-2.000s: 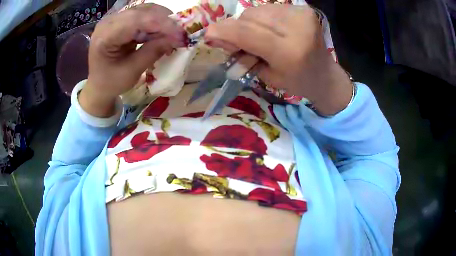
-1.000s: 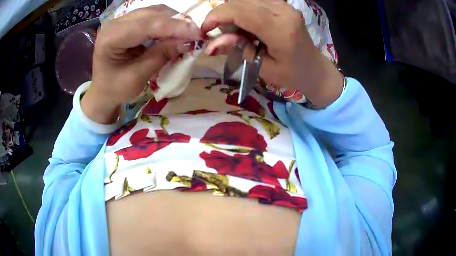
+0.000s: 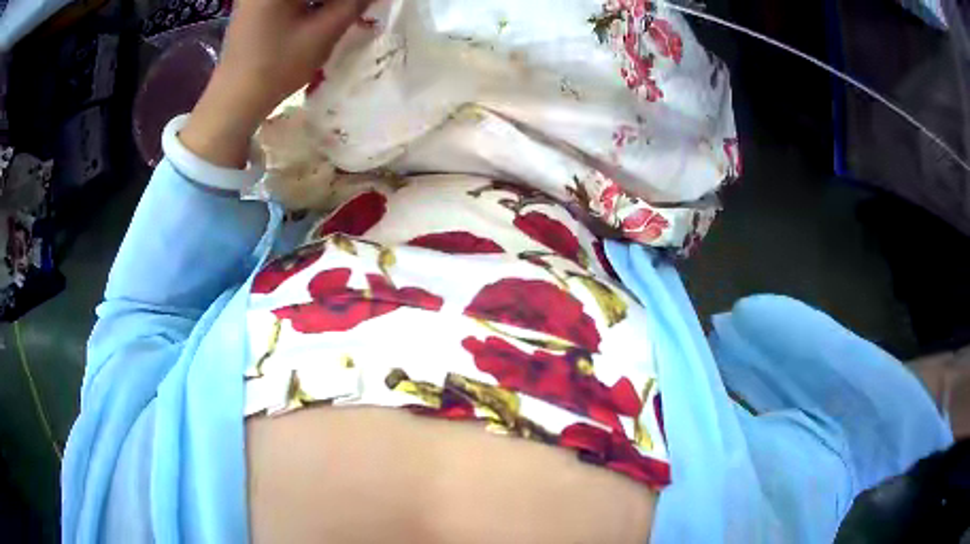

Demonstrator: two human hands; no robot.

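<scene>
The floral garment piece [image 3: 511,74], cream-white with small red-pink flower clusters, lies bunched on the lap. My left hand [image 3: 282,53] is at the top edge, partly cut off; its fingertips are mostly out of the picture, so its hold cannot be told. My right hand is out of the picture; only the light blue sleeve and a bit of wrist show at the right edge. A pale sewing thread [image 3: 830,69] runs from the top of the cloth out to the right edge. The scissors are not in view.
A round translucent pinkish tub [image 3: 179,98] stands at the left, beside dark patterned items. A dark grey-brown sheet or bag [image 3: 904,128] is at the upper right. The dark green floor [image 3: 787,250] shows on both sides. A thin yellow-green line [image 3: 34,388] lies at the lower left.
My right hand has moved away from the cloth and out to the right with the scissors no longer visible. The pale thread now stretches to the right. My left hand has moved up.
</scene>
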